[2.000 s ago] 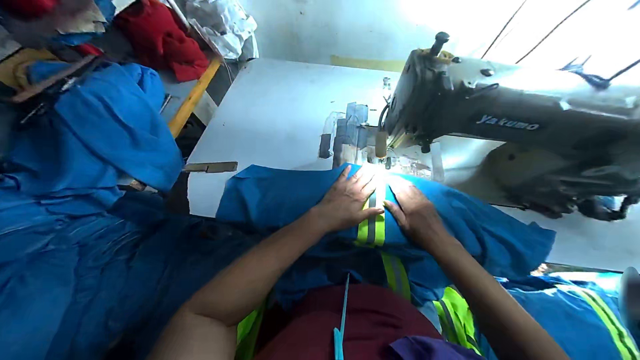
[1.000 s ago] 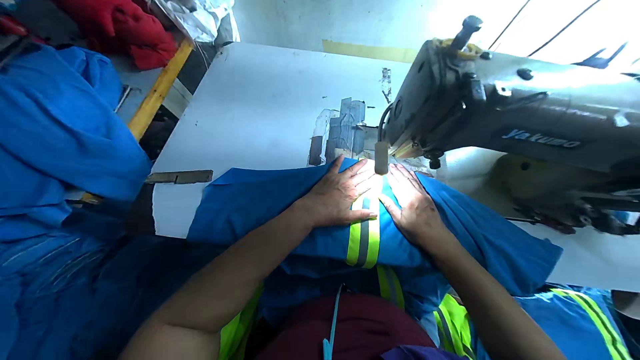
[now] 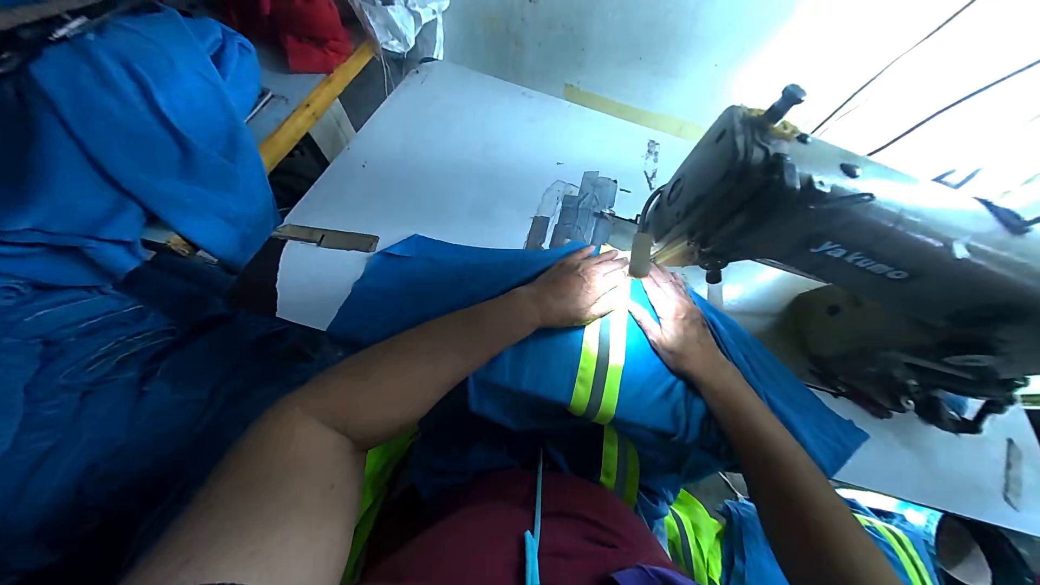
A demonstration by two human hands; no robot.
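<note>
A blue fabric piece [image 3: 455, 284] lies across the sewing table under the head of a Yakumo sewing machine [image 3: 845, 219]. A yellow-green and grey reflective strip [image 3: 601, 366] runs down the fabric toward my body. My left hand [image 3: 581, 286] rests flat on the cloth just left of the strip, fingers near the needle area. On the strip's right side, my right hand [image 3: 674, 321] presses the fabric with its fingers spread a little. Bright lamp light falls between both hands, and the needle and presser foot cannot be made out behind the small tan block [image 3: 640, 255].
Blue cloth [image 3: 154, 138] is heaped at the left beside a yellow wooden edge [image 3: 317, 106], with red cloth [image 3: 313, 32] behind. The white tabletop [image 3: 455, 146] bears taped patches. More blue garments with reflective strips [image 3: 691, 528] hang below the table's near edge.
The view has shifted somewhat. Both hands stay on the fabric beside the machine head, and more of the reflective strip shows below them than two seconds ago.
</note>
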